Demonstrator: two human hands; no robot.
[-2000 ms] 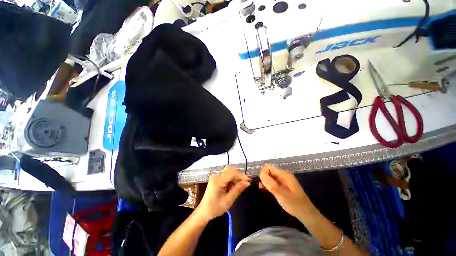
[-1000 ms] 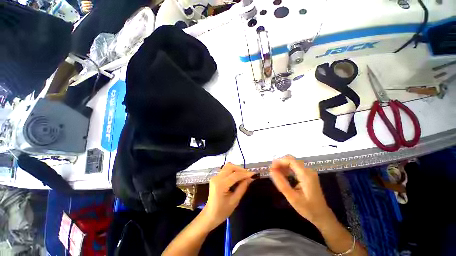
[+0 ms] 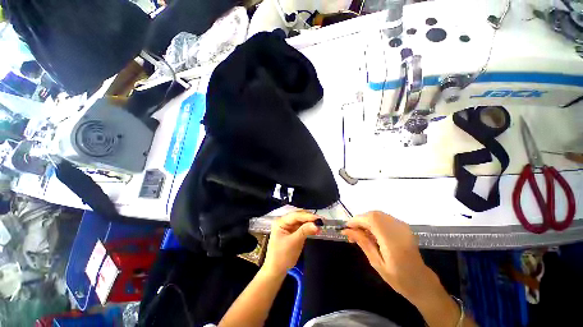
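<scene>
The black garment [image 3: 265, 140] lies in a heap on the white table, left of the needle. My left hand [image 3: 295, 237] is at the table's front edge and pinches a tiny black piece [image 3: 318, 222], which looks like cut tape, between thumb and finger. My right hand [image 3: 383, 246] is just to its right, fingertips closed on a thin dark end, apparently the drawcord [image 3: 346, 209] that runs down from the garment. A small gap lies between the fingertips of both hands. Exactly how the cord end sits in the fingers is too small to tell.
The machine's presser foot [image 3: 414, 122] is beyond my hands. A black tape roll [image 3: 493, 119] with a loose tail and red-handled scissors [image 3: 543, 197] lie to the right. A grey machine part [image 3: 112, 135] stands at left. A blue crate [image 3: 82, 258] is below left, a measuring tape [image 3: 492, 240] along the edge.
The view has shifted, so the table things appear further right and lower. My right hand, earlier raised apart from the left, has come back beside it and pinches the cord.
</scene>
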